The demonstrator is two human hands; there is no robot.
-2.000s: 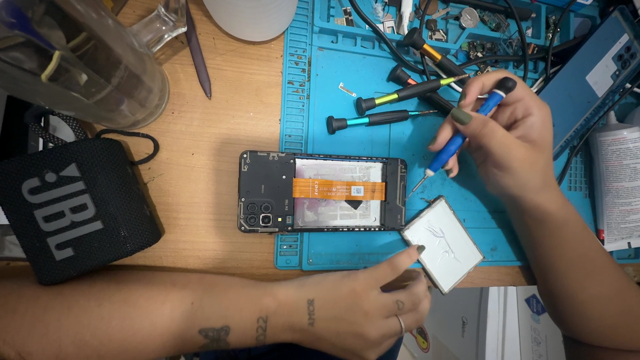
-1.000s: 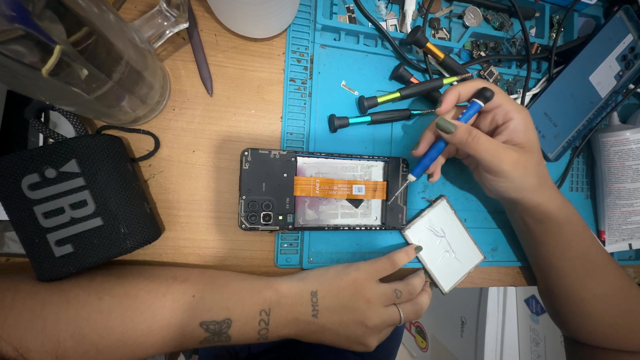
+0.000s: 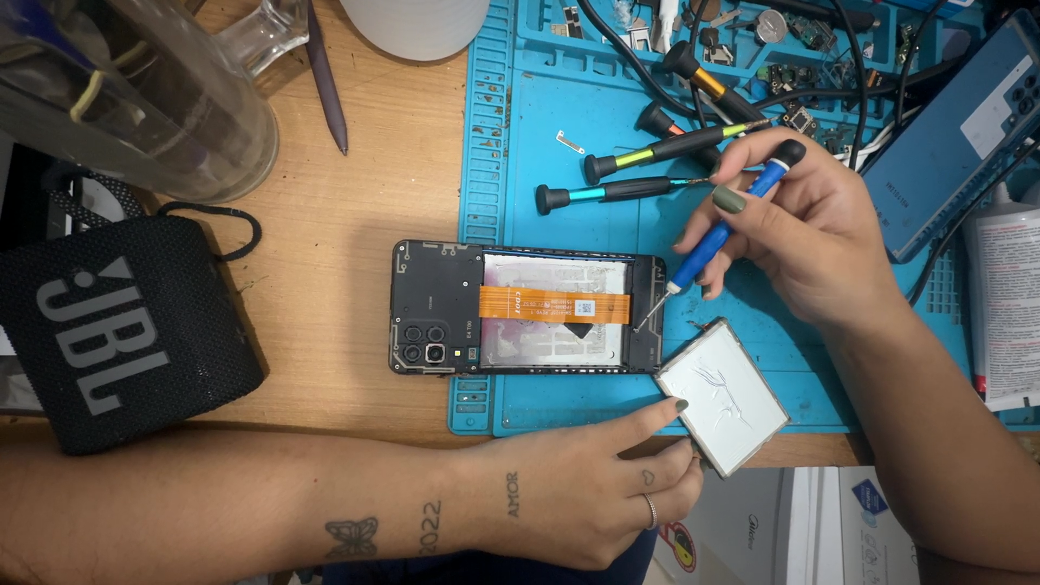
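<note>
An opened smartphone (image 3: pixel 439 284) lies with its back off, half on the wooden table and half on a blue silicone repair mat (image 3: pixel 561 406). An orange flex cable (image 3: pixel 552 305) crosses its bare battery bay. My right hand (image 3: pixel 796 219) holds a blue precision screwdriver (image 3: pixel 715 236), its tip at the lower cover at the phone's right end; contact there is hard to tell. A white, scratched phone battery (image 3: pixel 723 398) lies tilted at the phone's lower right corner, over the mat's edge. My left hand (image 3: pixel 609 487) has its index fingertip at the battery's left edge and its other fingers curled below; whether it grips is unclear.
Several screwdrivers (image 3: pixel 626 188) and a small metal piece (image 3: pixel 569 142) lie above the phone. Black cables (image 3: pixel 861 81), small parts and a blue phone back (image 3: pixel 959 138) fill the upper right. A tube (image 3: pixel 1007 301) is at right; a speaker (image 3: pixel 122 325), glass jug (image 3: pixel 138 97) and pen (image 3: pixel 327 89) are at left.
The screwdriver in my right hand has moved left, its tip going from beside the phone to over its right end. My left hand has stayed by the battery.
</note>
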